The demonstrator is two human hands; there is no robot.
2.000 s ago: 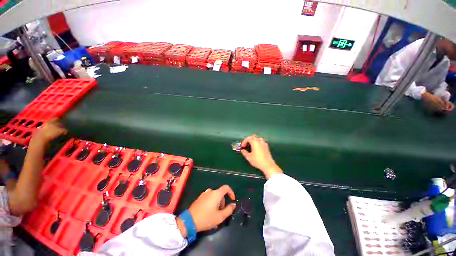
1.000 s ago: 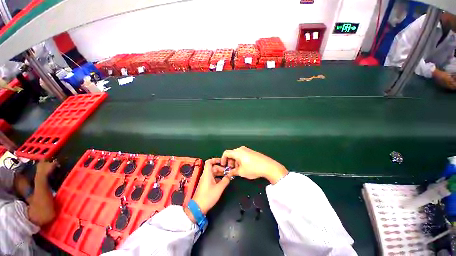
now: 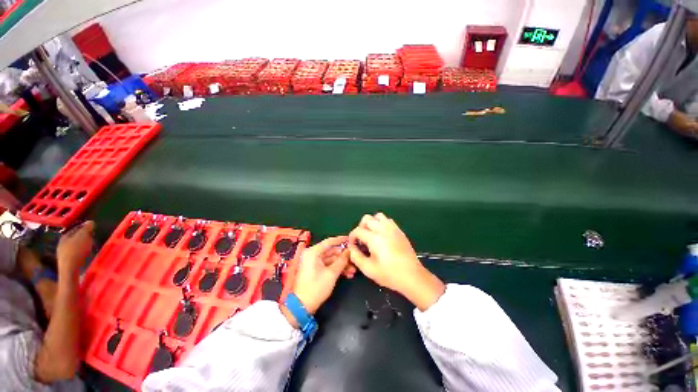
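Note:
My left hand [image 3: 320, 272], with a blue wrist band [image 3: 300, 312], and my right hand [image 3: 387, 259] meet at the fingertips above the dark bench edge. A small module [image 3: 346, 246] with a silvery speck is pinched between them, mostly hidden by the fingers. Small dark parts [image 3: 380, 310] lie on the bench just below my hands. The red tray [image 3: 145, 287] is to the left, with black round parts in many of its pockets. A silvery round module [image 3: 592, 239] lies on the green belt at the right.
A white perforated tray [image 3: 605, 331] is at the lower right, with a thick white syringe [image 3: 650, 300] over it. A second red tray [image 3: 99, 164] is at the far left, beside a co-worker's hand [image 3: 75, 249]. Stacked red trays [image 3: 306, 76] line the far edge. Another person's sleeve shows at right.
My right hand came back from the belt with the silvery module and met my left hand. Since then the two hands have stayed together, with small finger shifts. The co-worker's hand has moved.

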